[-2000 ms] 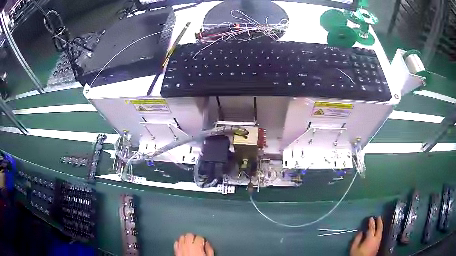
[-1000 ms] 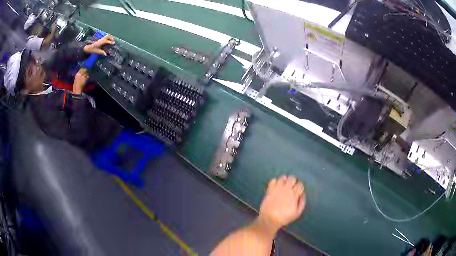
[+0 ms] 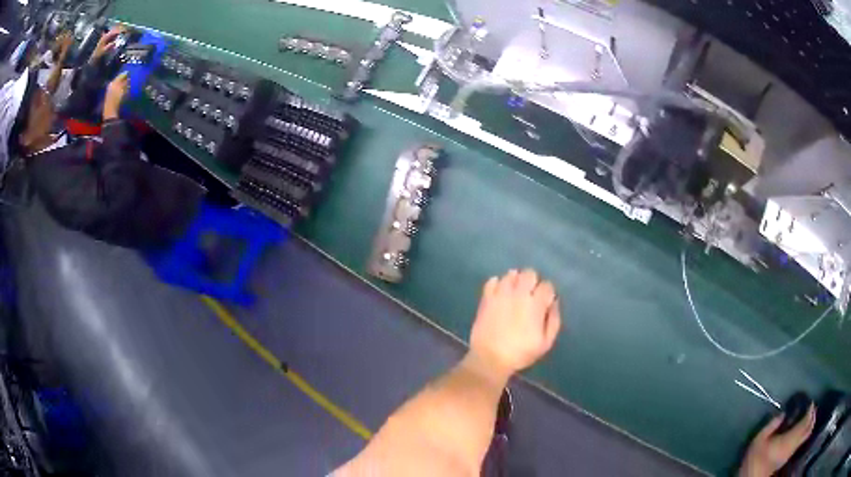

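Note:
My left hand (image 3: 516, 320) rests palm down near the front edge of the green mat (image 3: 597, 326), fingers curled together; its underside is hidden and no object shows in it. My right hand (image 3: 782, 443) is at the lower right, partly cut off by the frame's bottom edge, with its fingers around a small black computer mouse (image 3: 795, 407). Open silver tweezers (image 3: 758, 388) lie on the mat just left of the mouse. A clear tubing loop (image 3: 714, 341) hangs from the benchtop machine (image 3: 616, 84) over the mat, above the tweezers.
A long metal fixture (image 3: 405, 216) lies left of my left hand. Black parts trays (image 3: 291, 154) stand farther left. Dark fixtures (image 3: 830, 438) are at the right edge. A seated person (image 3: 112, 191) and a blue stool (image 3: 219, 256) are at the left.
The view has swung left and tilted, showing the floor and the seated person. Since a second ago it has shifted slightly; my right hand on the mouse now shows. My left hand stays on the mat.

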